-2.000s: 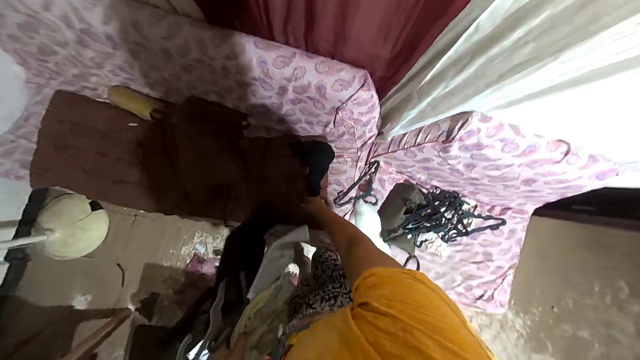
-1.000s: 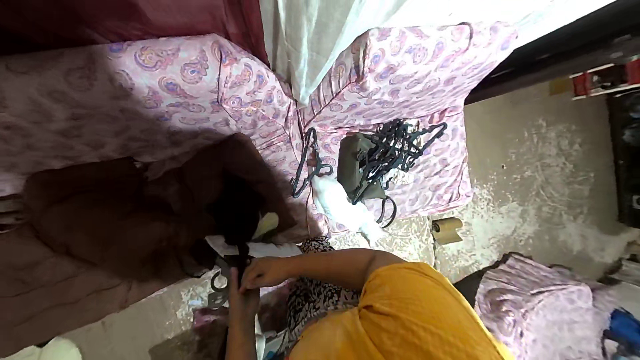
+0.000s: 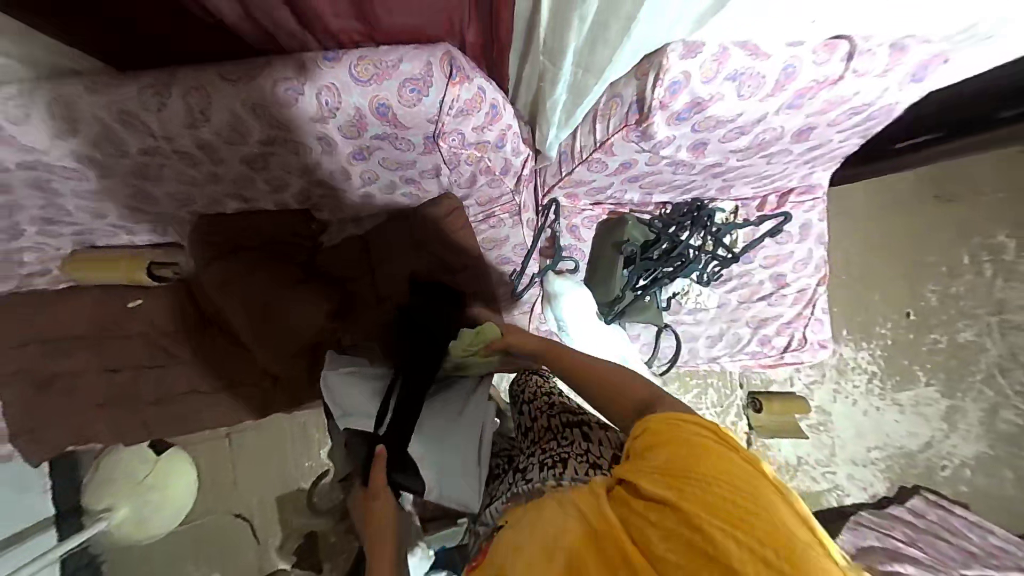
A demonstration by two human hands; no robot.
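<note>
My left hand (image 3: 378, 488) is at the lower middle, its fingers closed on the lower end of a black cloth (image 3: 416, 384). That cloth stretches up over a pale grey folded cloth (image 3: 456, 440) beside my lap. Further up and to the right, my right hand (image 3: 508, 340) holds a crumpled light green cloth (image 3: 474, 344) near the upper part of the black cloth. A dark brown cloth (image 3: 104, 344) lies spread on the paisley-covered seat behind them, partly in shadow.
Dark clothes hangers (image 3: 688, 248) lie heaped over an olive container (image 3: 612, 264) on the right-hand seat, beside white cloth (image 3: 588, 320). One hanger (image 3: 534, 252) lies in the corner. A yellow roll (image 3: 108, 266) rests at left; a round pale stand fan (image 3: 140, 492) is at lower left.
My hands were close together one second ago and are now apart, with the black cloth between them. The light green cloth now shows in my right hand.
</note>
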